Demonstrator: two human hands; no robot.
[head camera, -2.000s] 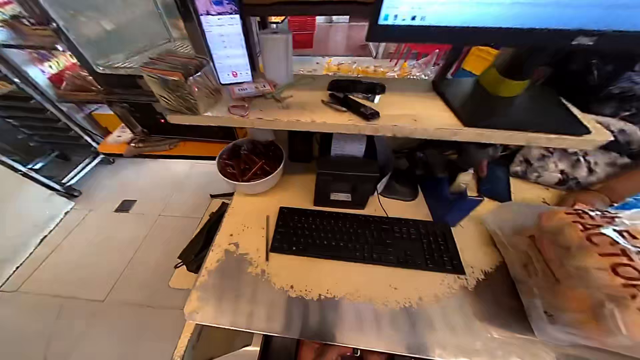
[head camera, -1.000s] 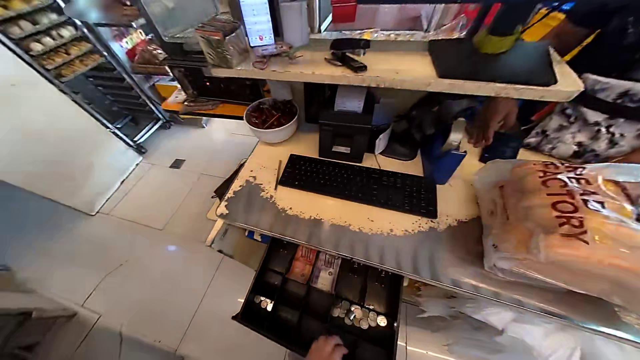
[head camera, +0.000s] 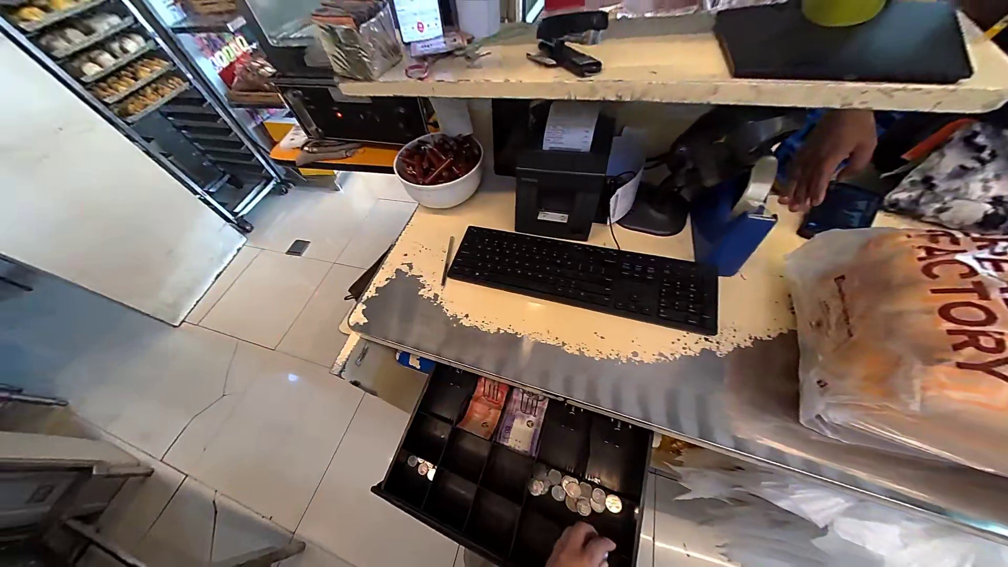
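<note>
My right hand is at the bottom edge of the view, its fingers bent over the near part of a black cash drawer. Whether it holds anything cannot be seen. Just beyond its fingers, silver coins lie in a compartment, with a few more at the drawer's left. Orange-red banknotes and purple banknotes are under clips in back compartments. My left hand is out of view.
A black keyboard, a receipt printer and a white bowl stand on the worn counter. At right lies a plastic bag of bread. Another person's hand is beside a blue stand. A shelf spans the back.
The cash drawer, barely in view two seconds ago, is now seen pulled out below the counter. My right hand has come into view at it. The other person's hand has come over the counter.
</note>
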